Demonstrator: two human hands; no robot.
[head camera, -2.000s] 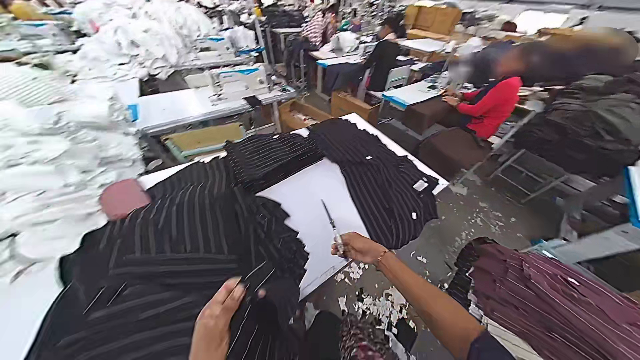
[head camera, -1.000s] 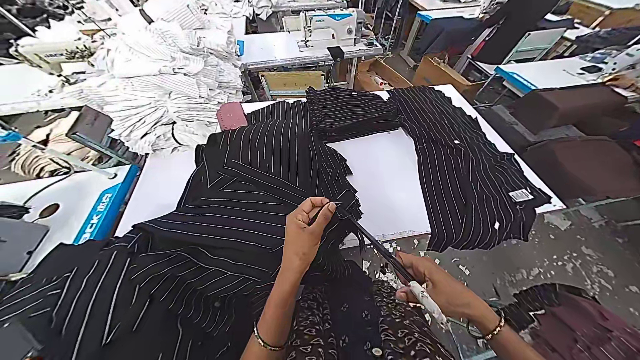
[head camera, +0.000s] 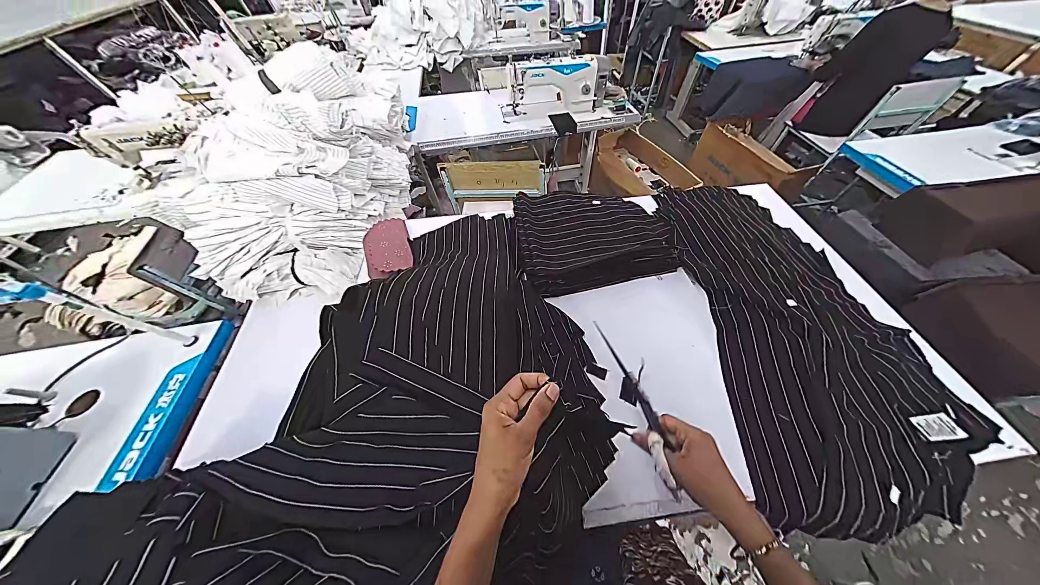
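My left hand (head camera: 520, 418) pinches an edge of black pinstriped fabric (head camera: 439, 317) between thumb and fingertips, over a large layered pile of it on a white table (head camera: 650, 325). My right hand (head camera: 695, 467) holds fabric scissors (head camera: 642, 398) by their cloth-wrapped handle. Their blades point up and to the left over the bare white tabletop, just right of the pile, and a small black scrap shows beside them. A folded stack of the same fabric (head camera: 597, 248) lies at the back of the table. A longer pinstriped stack (head camera: 804, 366) with a white label spreads along the right side.
A mauve scalloped piece (head camera: 387, 248) lies at the pile's back left. White striped garments (head camera: 284, 162) are heaped behind it. A Jack sewing machine (head camera: 561, 85) stands on a table beyond, near cardboard boxes (head camera: 642, 162). Another machine table (head camera: 122, 406) borders the left. A dark-clothed person (head camera: 877, 65) is at back right.
The scissors, close to my left hand and the fabric one second ago, have moved away from it and now point up and left. The view has swung to the left since two seconds ago.
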